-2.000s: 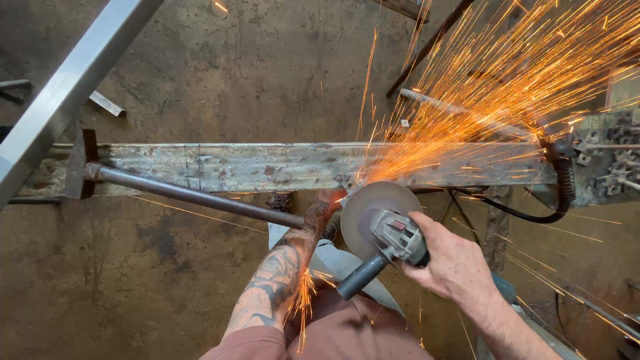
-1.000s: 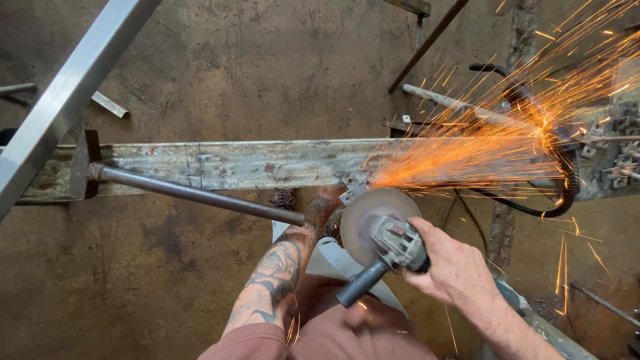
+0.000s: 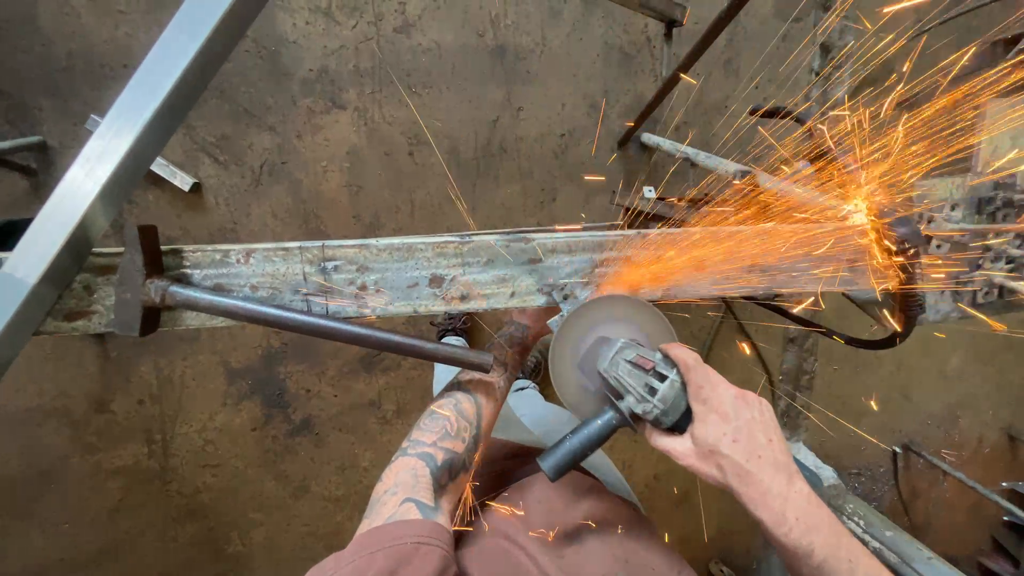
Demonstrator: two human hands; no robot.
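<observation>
My right hand is closed around the body of an angle grinder with a large disc and a black side handle. The disc meets a small metal piece at the near edge of a long, worn steel beam, and orange sparks fly to the right along the beam. My left hand is at that same edge, beside the disc, its fingers largely hidden; whether it grips the small piece I cannot tell. A hammer with a metal handle lies across the beam, its handle end by my left wrist.
A square metal tube slants across the upper left. Under the sparks at right, a black cable loops near a cluster of small metal pieces. Metal bars stand beyond the beam. My feet are below it.
The small metal piece at the disc's edge shows more plainly than two seconds ago. The spark stream has swung lower, now running more along the beam. Both hands stay in nearly the same place.
</observation>
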